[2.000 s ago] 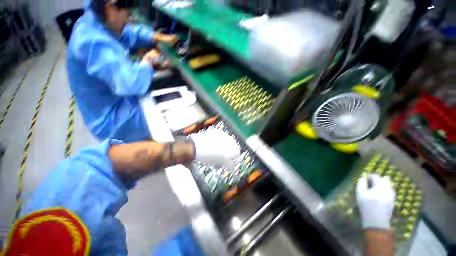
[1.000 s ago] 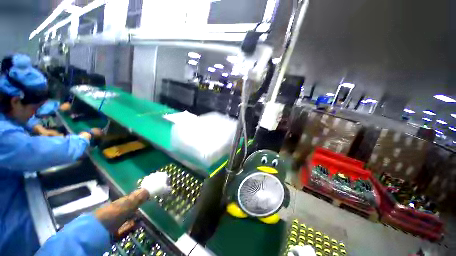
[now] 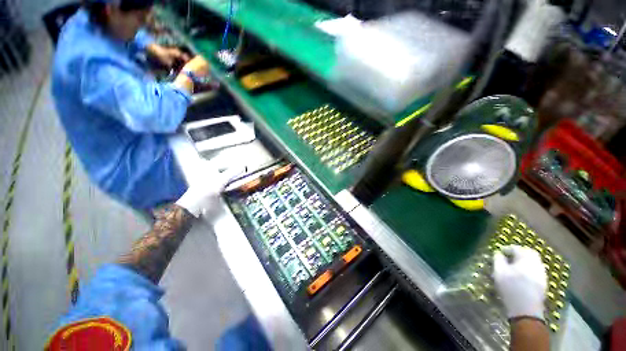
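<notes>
A black carrier (image 3: 299, 293) with orange end bars lies on the conveyor and holds several strips of green circuit boards (image 3: 292, 223). My left hand (image 3: 204, 188), in a white glove, is at the carrier's far left corner; its fingertips are blurred and I cannot tell if they hold anything. My right hand (image 3: 520, 280), also gloved in white, is over a clear tray of yellow transformers (image 3: 557, 271) at the right, fingers bent together. What lies under its fingertips is hidden. Another tray of transformers (image 3: 333, 137) lies under the shelf.
A penguin-shaped fan (image 3: 472, 166) stands between the two trays. Metal rails (image 3: 353, 308) run in front of the carrier. A person in a blue smock (image 3: 113, 103) works at the left. Clear stacked trays (image 3: 405, 58) are on the upper shelf. A red bin (image 3: 576, 147) is beyond the fan.
The view has tilted back down. My left hand has left the tray under the shelf and is now at the carrier's far left corner. My right hand is now fully visible over the right tray.
</notes>
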